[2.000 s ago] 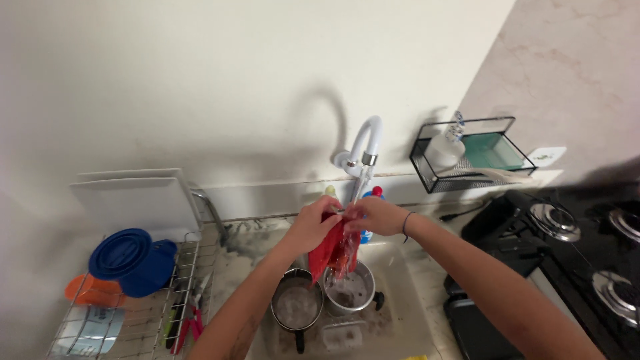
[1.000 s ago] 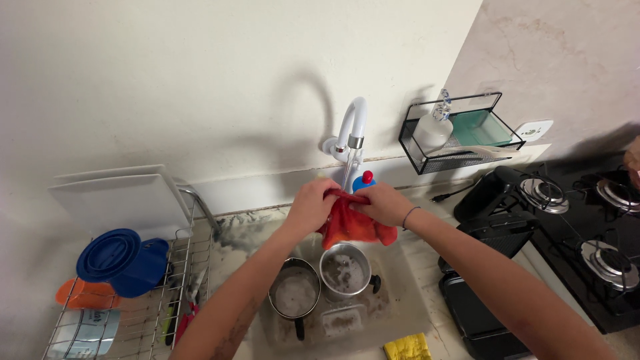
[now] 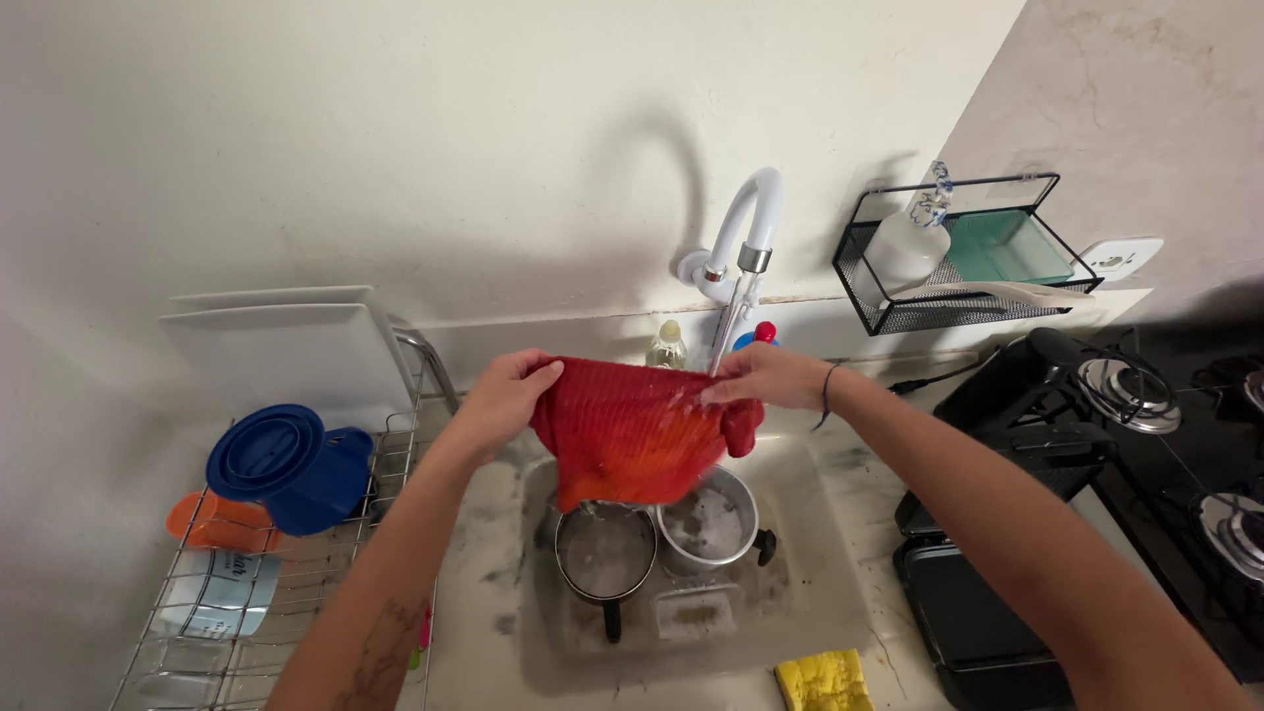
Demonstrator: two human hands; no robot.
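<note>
A wet red and orange cloth is stretched between my two hands above the sink. My left hand pinches its upper left corner, and my right hand grips the upper right end, where part of the cloth hangs bunched. Water runs from the white faucet just behind my right fingers. Below the cloth, a dark-rimmed pan and a silver pot hold cloudy water in the sink. A small clear rectangular container lies in front of them.
At left, a wire dish rack holds white plates, a blue container and an orange cup. A yellow cloth lies on the front edge. Black trays and a stove stand right; a wire shelf hangs above.
The cloth, bunched between my close-set hands before, is now spread out wide. My left hand has moved left, away from my right hand.
</note>
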